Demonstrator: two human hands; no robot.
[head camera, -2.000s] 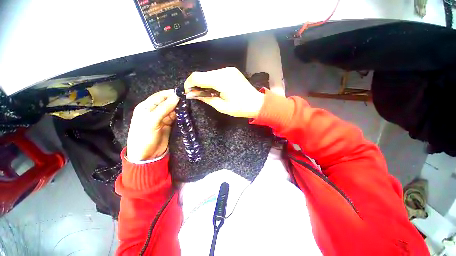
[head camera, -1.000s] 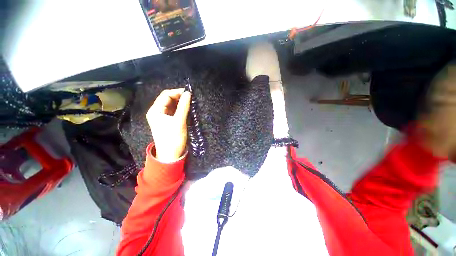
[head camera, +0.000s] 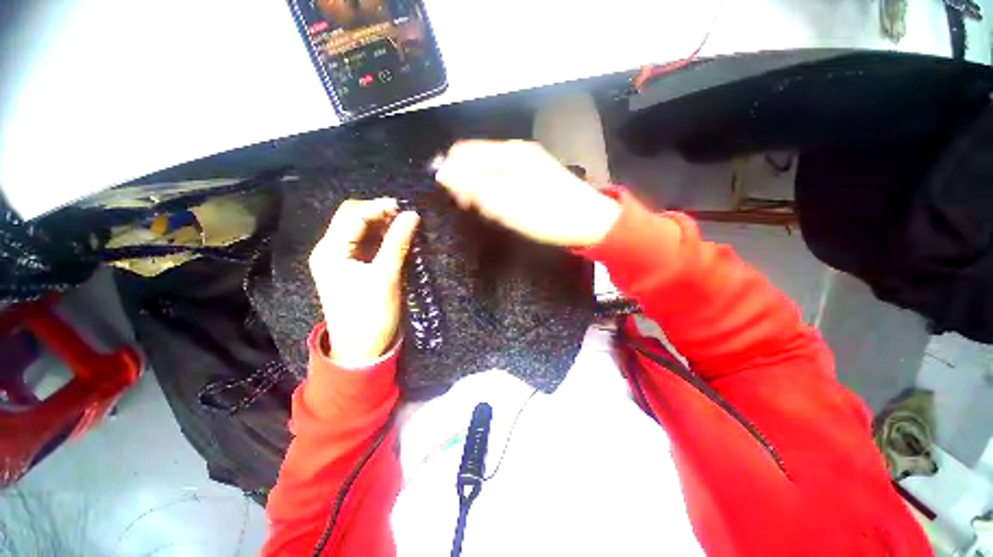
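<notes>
A dark speckled garment piece (head camera: 495, 316) lies over my lap. A shiny black beaded trim (head camera: 424, 299) runs down it beside my left hand. My left hand (head camera: 365, 272) pinches the garment and the upper end of the trim between thumb and fingers. My right hand (head camera: 523, 190) is just right of and slightly above the left one, over the cloth, with fingers bent together and slightly blurred. A small bright spot shows at its fingertips; I cannot tell what it is. No needle or thread can be made out.
A lit smartphone (head camera: 376, 54) lies on the white table (head camera: 163, 87) ahead. A red thread (head camera: 670, 67) is at the table edge. A red stool (head camera: 65, 370), an open yellowish bag (head camera: 196, 234) and dark cloth with looped trim (head camera: 207, 392) are at left. Black cloth (head camera: 904, 207) is at right.
My right hand swung far out to the right one second ago and is now back over the garment near my left hand. The left hand still pinches the work, shifted slightly left.
</notes>
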